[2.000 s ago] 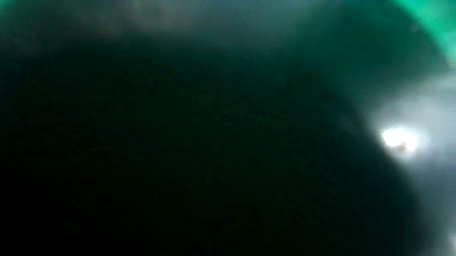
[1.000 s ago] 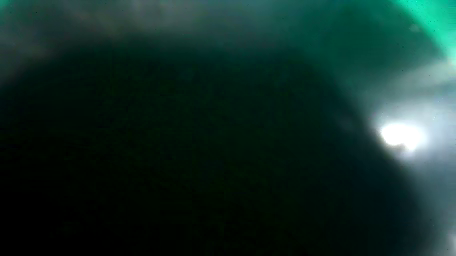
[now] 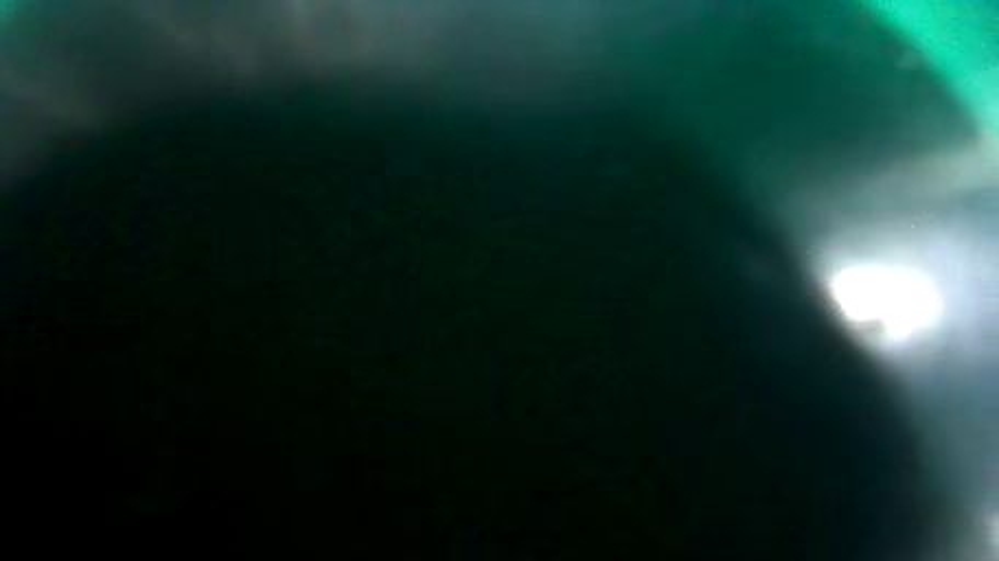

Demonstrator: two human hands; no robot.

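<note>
A very dark green, blurred shape (image 3: 438,329) fills most of the head view, close to the lens. Its edge curves across the top and down the right side. I cannot tell what it is. Neither my left hand nor my right hand can be made out. No held thing or work piece can be made out.
A bright white glare (image 3: 887,299) shows at the right, with blurred grey around it. A bright green strip (image 3: 948,49) runs along the top right corner. A blurred grey band (image 3: 329,38) lies along the top.
The white glare at the right has grown a little larger. The grey at the upper left reaches slightly lower than two seconds ago. The dark shape stays nearly the same.
</note>
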